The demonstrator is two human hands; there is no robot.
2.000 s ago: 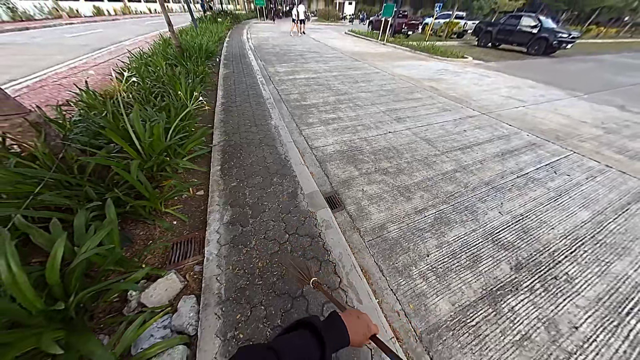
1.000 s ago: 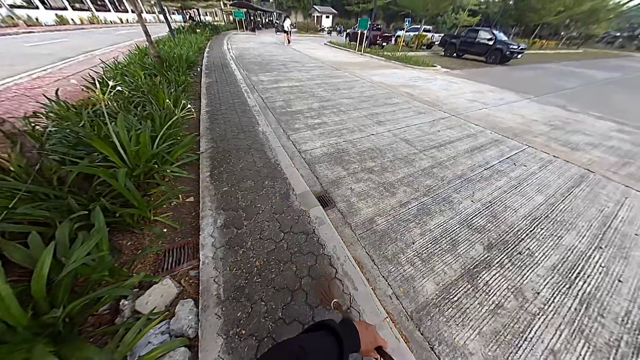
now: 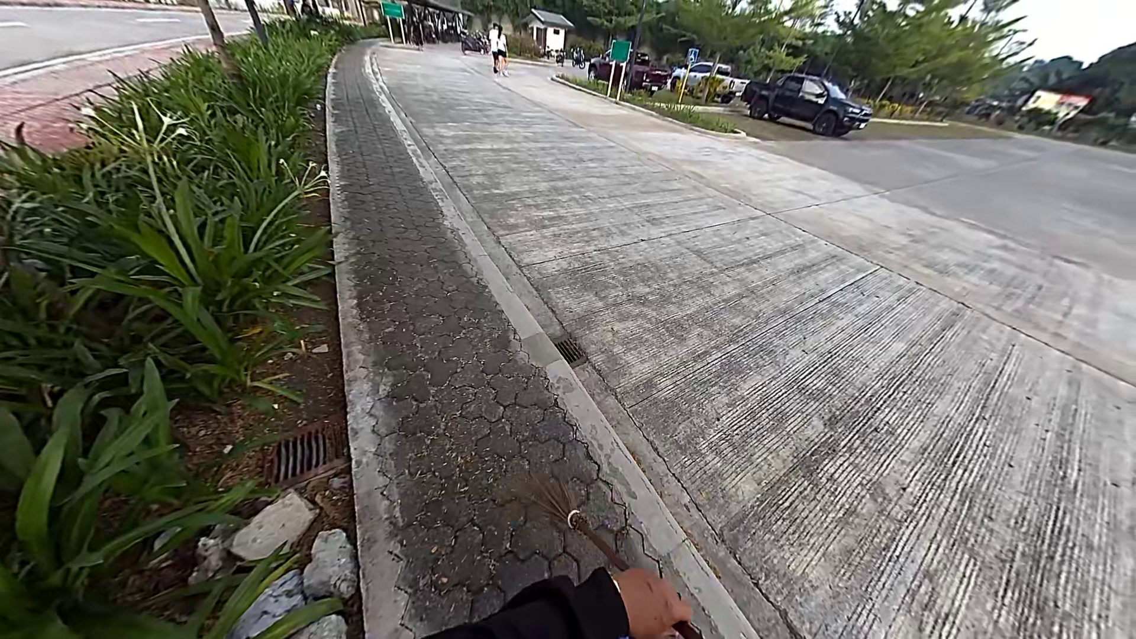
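A stick broom with thin bristles and a pale binding ring is in my hand at the bottom of the head view. The hand gripping its handle, at the end of a dark sleeve reaching in from the lower left, looks like my right hand. Its fingers are closed around the handle. The bristles fan out over the dark hexagonal paver walkway, where small leaf bits lie scattered. My left hand is out of the picture.
A concrete curb parts the walkway from the grooved concrete road, with a drain grate beside it. Leafy plants, rocks and a rusty grate lie left. Two people and a dark pickup are far ahead.
Between two seconds ago and one second ago the hand and broom dropped lower in view; the bristles now spread out to the left of the hand. The view has tilted up a little.
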